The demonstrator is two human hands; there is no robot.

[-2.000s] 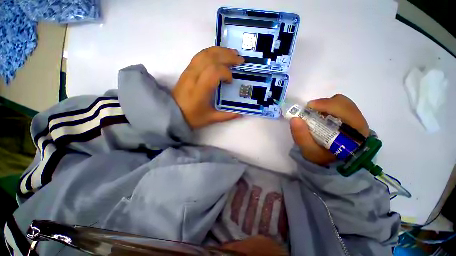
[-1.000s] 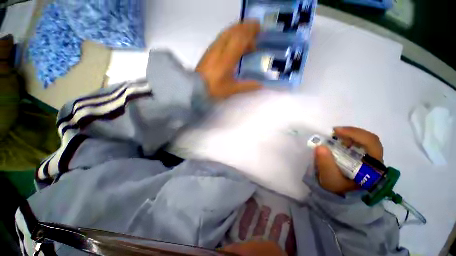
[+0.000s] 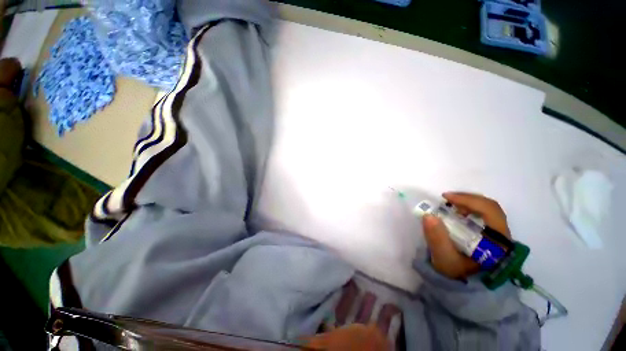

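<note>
My right hand point(image 3: 463, 236) holds the glue syringe point(image 3: 461, 232), a clear-white tube with a white and dark blue label. Its thin pale green needle point(image 3: 400, 195) points up and left over the white paper, touching nothing. A green cap point(image 3: 506, 266) closes the rear end, with a clear air hose point(image 3: 549, 299) running from it. My left hand is out of the picture; only the grey striped sleeve point(image 3: 226, 103) shows, reaching to the top edge. A blue housing point(image 3: 513, 29) with black and silver areas inside lies on the dark green surface at the top right.
A crumpled white wipe point(image 3: 587, 206) lies at the right on the white paper point(image 3: 343, 123). A heap of small blue parts point(image 3: 75, 79) and a plastic bag of them point(image 3: 141, 34) are at the upper left. Another person's olive sleeve point(image 3: 34, 199) is at the left edge.
The two blue housings my left hand held moved up and away, and are no longer in that hand's earlier place. My left hand left the picture at the top. The syringe has moved back from the housings.
</note>
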